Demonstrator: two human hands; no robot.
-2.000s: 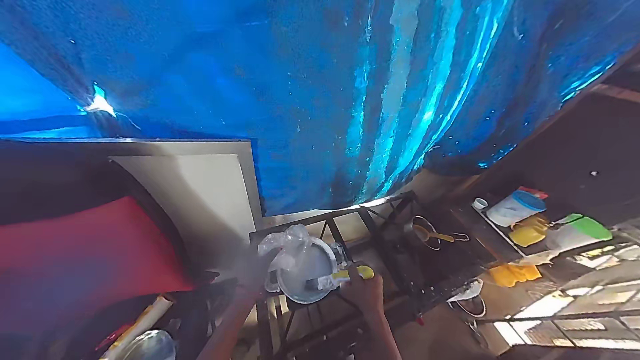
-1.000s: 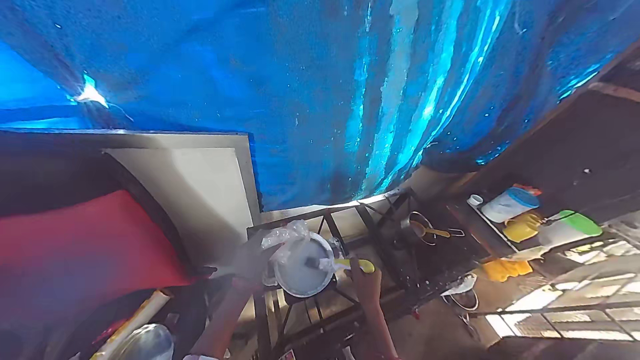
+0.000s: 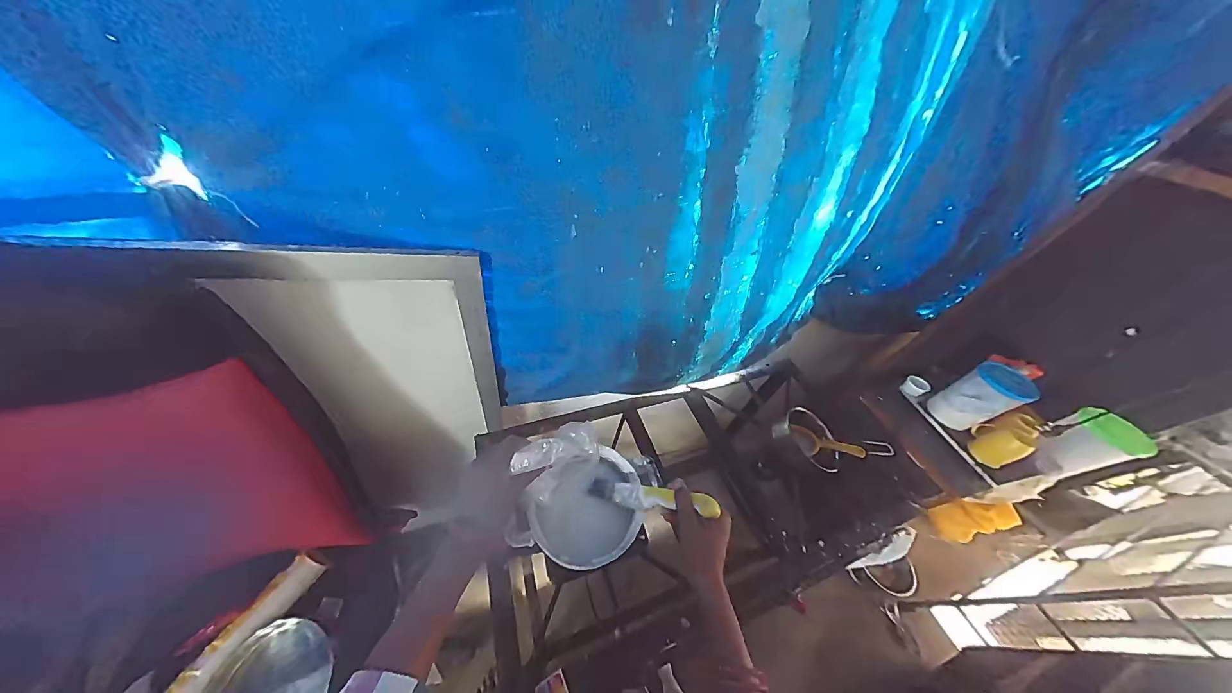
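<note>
A round white tub point(image 3: 585, 529) of pale contents stands on a dark metal frame point(image 3: 635, 626). My right hand point(image 3: 701, 534) is closed around the yellow handle of a utensil point(image 3: 666, 499), whose dark end lies over the contents inside the tub. At the tub's left rim, my left hand point(image 3: 486, 500) is blurred and partly washed out; it is by a clear plastic bag point(image 3: 556, 450) that hangs over the rim. Whether its fingers grip the bag or the rim does not show.
Right of the frame sits a metal pan point(image 3: 807, 438) with a yellow-handled utensil. A shelf holds a blue-lidded container point(image 3: 984, 395), a yellow mug point(image 3: 1004, 440) and a green-lidded container point(image 3: 1097, 440). Blue sheeting point(image 3: 597, 192) hangs behind; a red cushion-like surface point(image 3: 183, 462) is at left.
The utensil in my right hand has shifted within the tub, its dark end now showing over the contents. The plastic bag has changed shape at the rim.
</note>
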